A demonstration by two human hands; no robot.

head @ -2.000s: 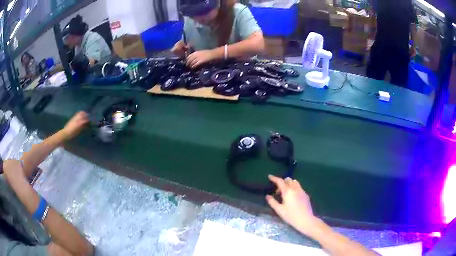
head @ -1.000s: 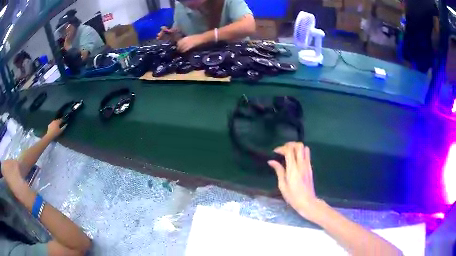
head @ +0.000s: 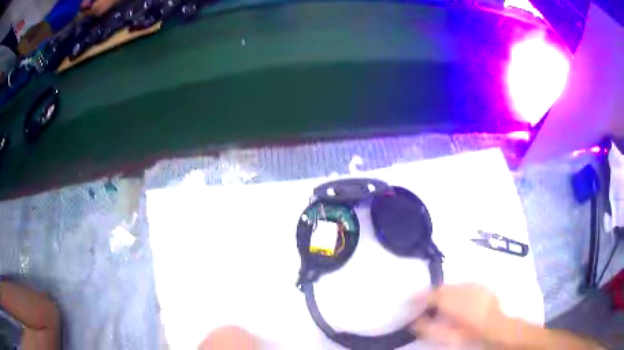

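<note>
Black headphones lie on the white paper sheet [head: 205, 273]. The left open ear cup [head: 328, 236] shows a green board, thin wires and a white block [head: 323, 236] with a yellow edge. A loose black speaker baffle [head: 352, 189] lies above it, seen nearly edge-on. The other ear cup [head: 401, 221] is plain and dark. The headband [head: 373, 340] curves towards me at the bottom. My right hand [head: 455, 316] is blurred, with its fingers around the headband's right side. My left hand [head: 229, 339] is cut off at the bottom edge; its fingers are hidden.
A slim black slotted tool [head: 503, 243] lies on the paper's right. Beyond the paper are plastic covering [head: 123, 219] and a green conveyor belt [head: 253, 96], with another headphone [head: 42, 113] at left. A purple-white lamp [head: 537, 78] glows at upper right. Another person's arm [head: 37, 314] is at lower left.
The headphones have moved with my right hand from the conveyor onto the white paper. The view has turned down and to the right. My left hand has entered at the bottom edge.
</note>
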